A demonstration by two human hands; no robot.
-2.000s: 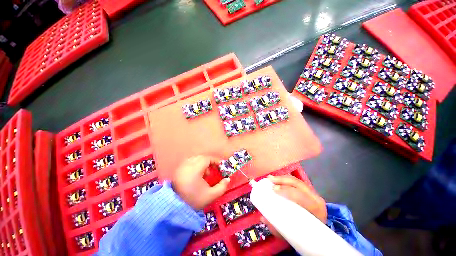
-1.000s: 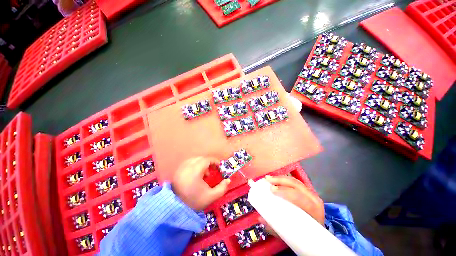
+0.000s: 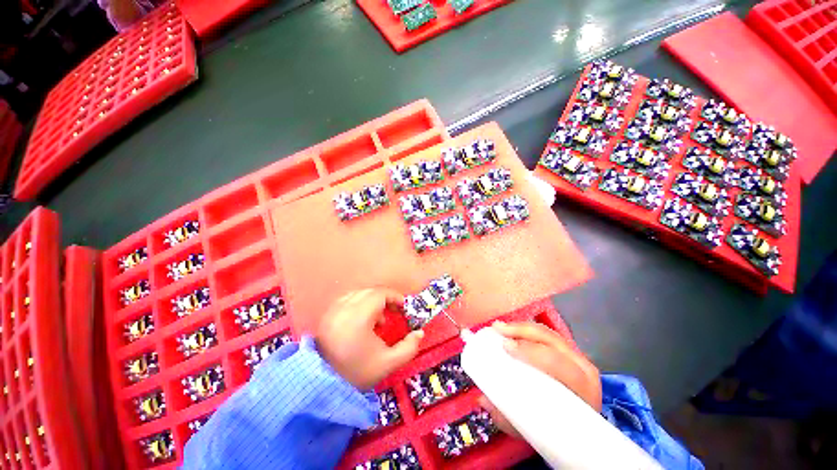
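Observation:
My left hand (image 3: pixel 369 337) holds the left end of a circuit board (image 3: pixel 431 300) between thumb and fingers, over the near edge of the orange work board (image 3: pixel 340 257). Something red shows at its fingertips. My right hand (image 3: pixel 548 365) grips a white glue syringe (image 3: pixel 514 390); its thin needle points up-left and its tip is at the board's near side. Whether it touches is too small to tell. Several circuit boards (image 3: pixel 427 204) lie in rows on the work board's far part. The work board lies over a red compartment tray (image 3: pixel 240 234) with filled and empty pockets.
A red panel (image 3: pixel 633 207) packed with circuit boards lies at the right, with a flat red sheet (image 3: pixel 734 92) behind it. Stacked red trays (image 3: pixel 41 367) stand at the left, another filled tray (image 3: pixel 110 96) far left. A white wad (image 3: pixel 543 190) touches the work board's right edge.
The syringe and needle tip have shifted slightly against the held board. My left hand and the boards in rows have stayed almost the same.

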